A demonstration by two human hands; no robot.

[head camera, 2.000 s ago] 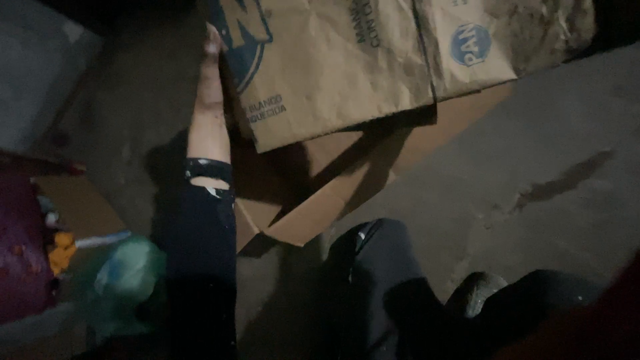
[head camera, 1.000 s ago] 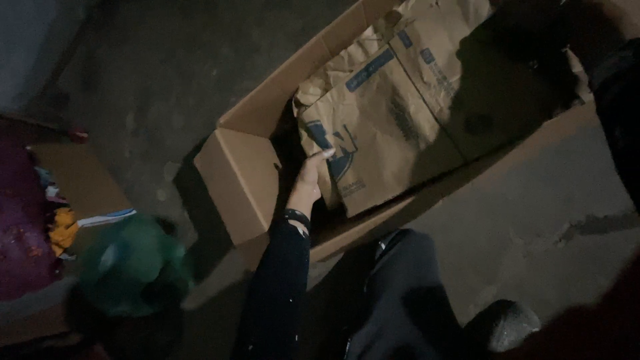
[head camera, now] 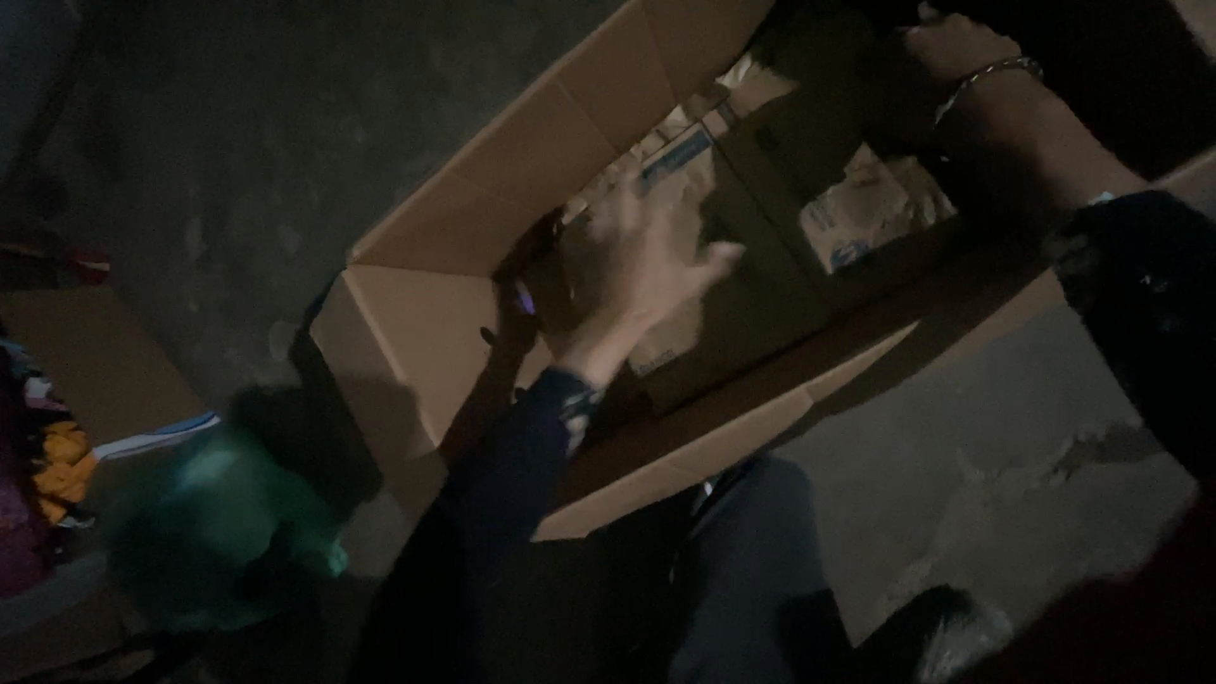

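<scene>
A long cardboard box stands with its top open on the floor. Inside it lies a large printed brown paper package, creased across its middle and partly in shadow. My left hand is over the package's left part, blurred, with thumb and fingers apart and nothing in it. At the upper right, my right hand, with a chain bracelet at the wrist, is over the box's far end. Its fingers are in deep shadow, so whether it grips anything cannot be told.
A green plastic bag sits at the lower left, beside another cardboard box with orange and purple cloth-like items. My legs are close to the near side of the long box. Concrete floor shows at the right.
The paper package, at first above the box with its lower edge over the rim, is now down inside it. My left hand has come off the package's edge. My right hand has come into clear view.
</scene>
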